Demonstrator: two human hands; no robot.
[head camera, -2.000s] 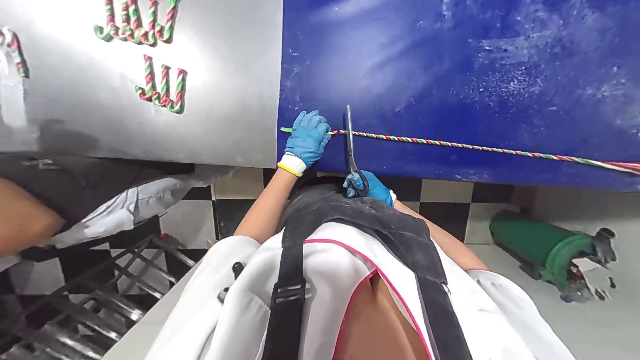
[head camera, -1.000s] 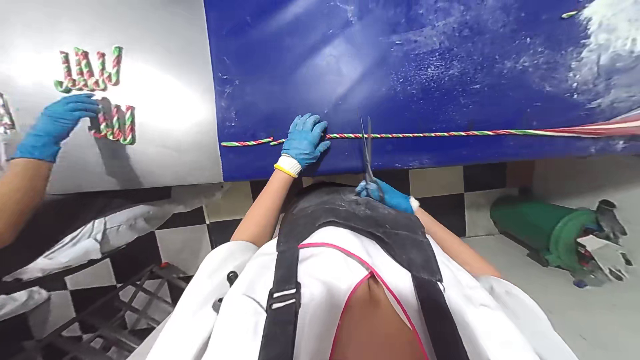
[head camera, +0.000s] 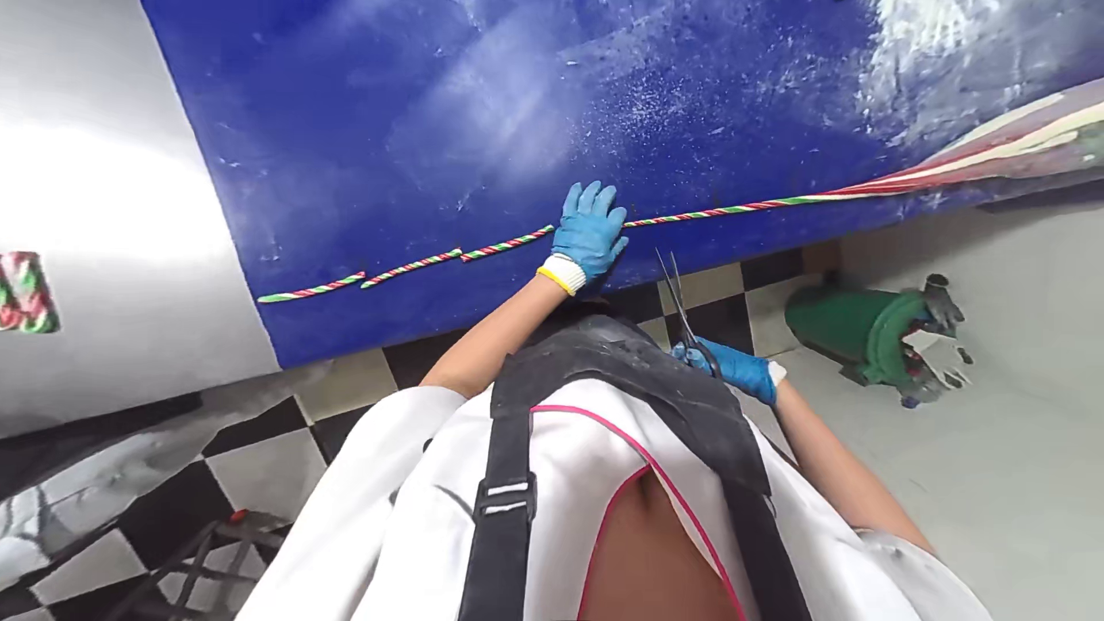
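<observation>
My left hand (head camera: 589, 228), in a blue glove, lies palm down with its fingers apart over the twisted red, white and green candy rope (head camera: 716, 211). To its left, several cut candy pieces (head camera: 412, 268) lie nearly end to end on the blue mat. On the right, the rope widens into a thick striped candy mass (head camera: 1009, 147). My right hand (head camera: 729, 366), also in a blue glove, holds scissors (head camera: 677, 297) by the handles near the table's front edge, blades apart and pointing up toward the rope. Whether my left palm presses the candy is hidden.
The blue mat (head camera: 388, 103) bears white powder. At the left is a metal surface (head camera: 112, 216) with bent candy canes (head camera: 26, 291). A green bin (head camera: 854, 328) lies on the floor at the right. Part of another person's clothing shows at the lower left.
More cut pieces lie left of my left hand than a second ago. The scissors have moved back from the rope. The co-worker's gloved hand at the canes is out of view. The view has shifted.
</observation>
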